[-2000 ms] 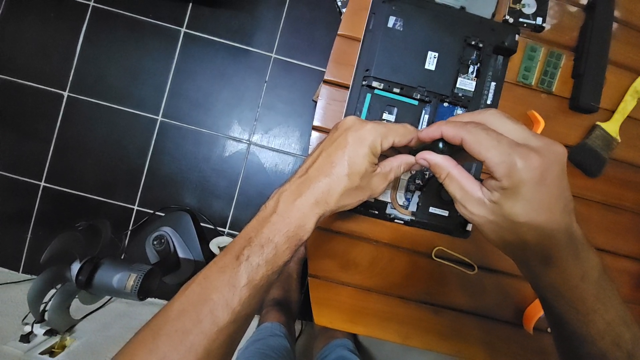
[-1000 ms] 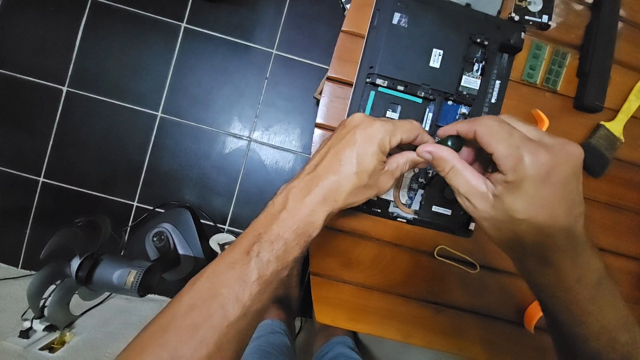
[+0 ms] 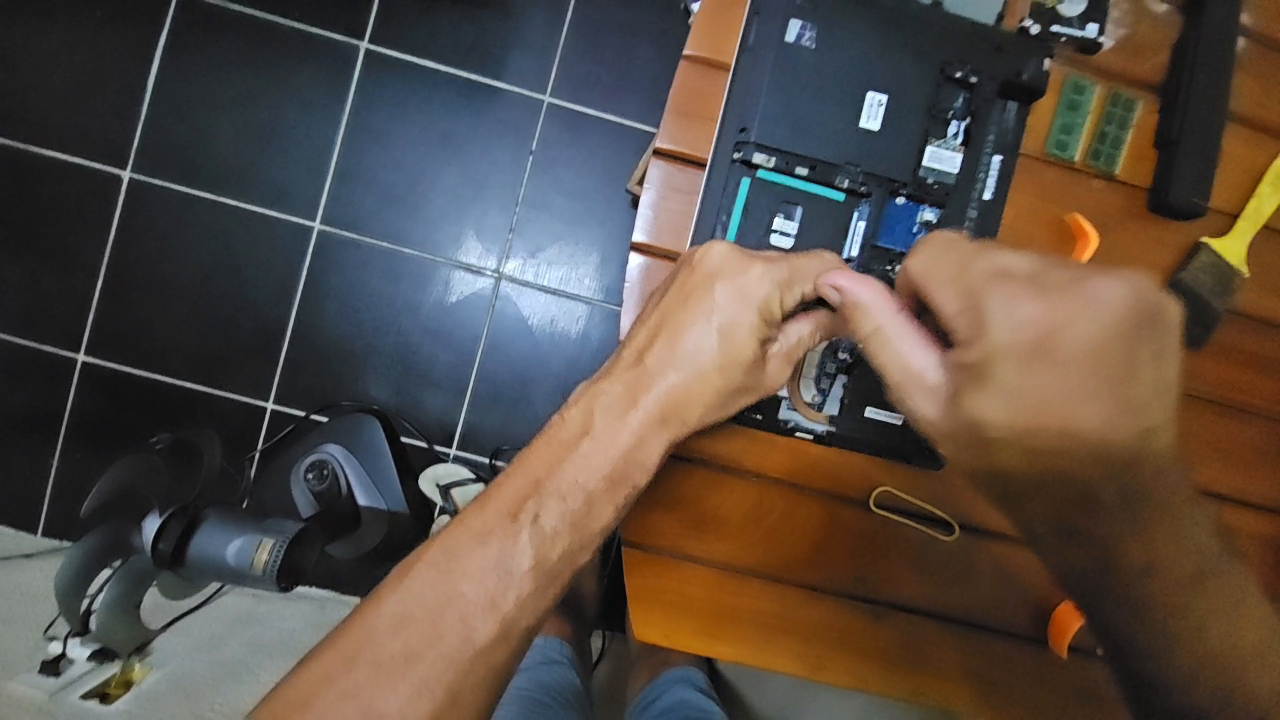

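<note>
An opened laptop base (image 3: 820,110) lies upside down on the slatted wooden table, its blue circuit board (image 3: 905,222) and copper heat pipe (image 3: 803,385) exposed. Over its lower part, my left hand (image 3: 740,330) has thumb and fingertips pinched together; anything between them is hidden. My right hand (image 3: 1040,340), blurred, is curled just to the right, its thumb against the left fingertips. What the right fingers hold, if anything, cannot be seen. The hands cover part of the exposed board.
Two green memory modules (image 3: 1072,118), a black laptop battery (image 3: 1195,110), a yellow-handled brush (image 3: 1208,285) and orange pieces (image 3: 1066,628) lie right of the laptop. A rubber band (image 3: 913,513) rests near the table's front edge. A disassembled fan (image 3: 235,545) stands at lower left.
My right hand has turned, its back now facing up more, and the dark rounded thing seen at its fingertips one second ago is hidden. My left hand has stayed over the laptop.
</note>
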